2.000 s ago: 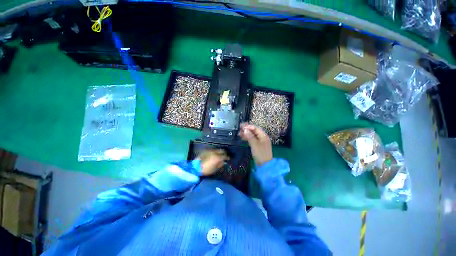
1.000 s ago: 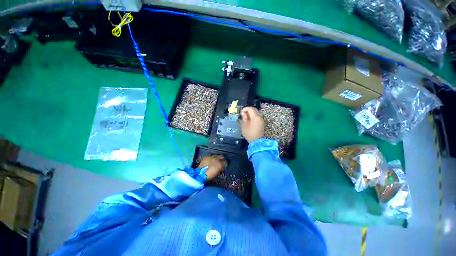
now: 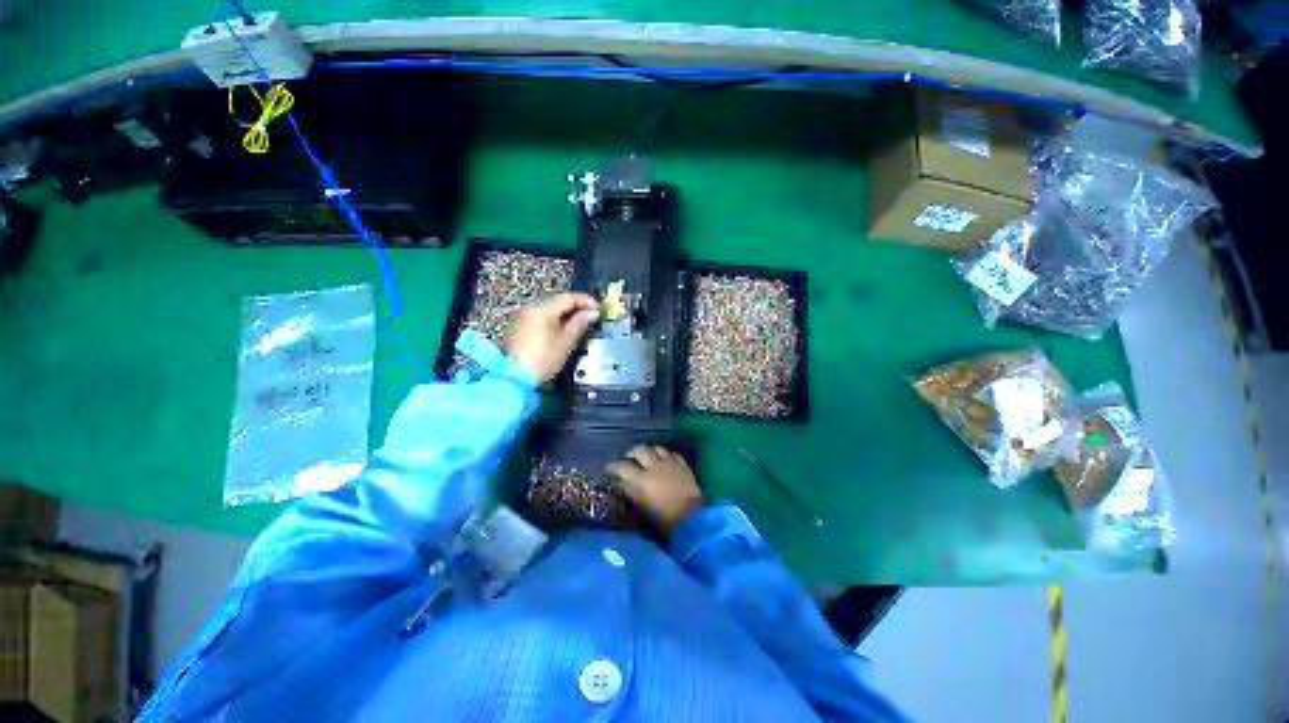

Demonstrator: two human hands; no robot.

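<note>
A black upright fixture [image 3: 629, 254] stands in the centre, with a silver nest plate [image 3: 616, 363] and a yellow piece [image 3: 614, 300] beyond it. My left hand [image 3: 549, 336] is at the left side of the yellow piece, fingertips pinched; any part in them is too small to tell. My right hand [image 3: 656, 485] is over the right side of the front tray [image 3: 566, 487], fingers bent down; whether it holds a part is hidden. Heaped small metal parts fill the left tray [image 3: 512, 290] and right tray [image 3: 742, 346]. My left forearm covers the left tray's near part.
A flat labelled bag [image 3: 300, 396] lies left. A black box [image 3: 311, 184] and a blue cord [image 3: 361, 233] are behind it. A thin dark tool [image 3: 780, 487] lies right of the front tray. A cardboard box [image 3: 950, 177], bags of brown parts [image 3: 997, 410] and a grey bag [image 3: 1096, 247] lie right.
My left hand has moved from the front tray up to the yellow piece. My right hand has gone from the fixture down to the front tray. The view has shifted.
</note>
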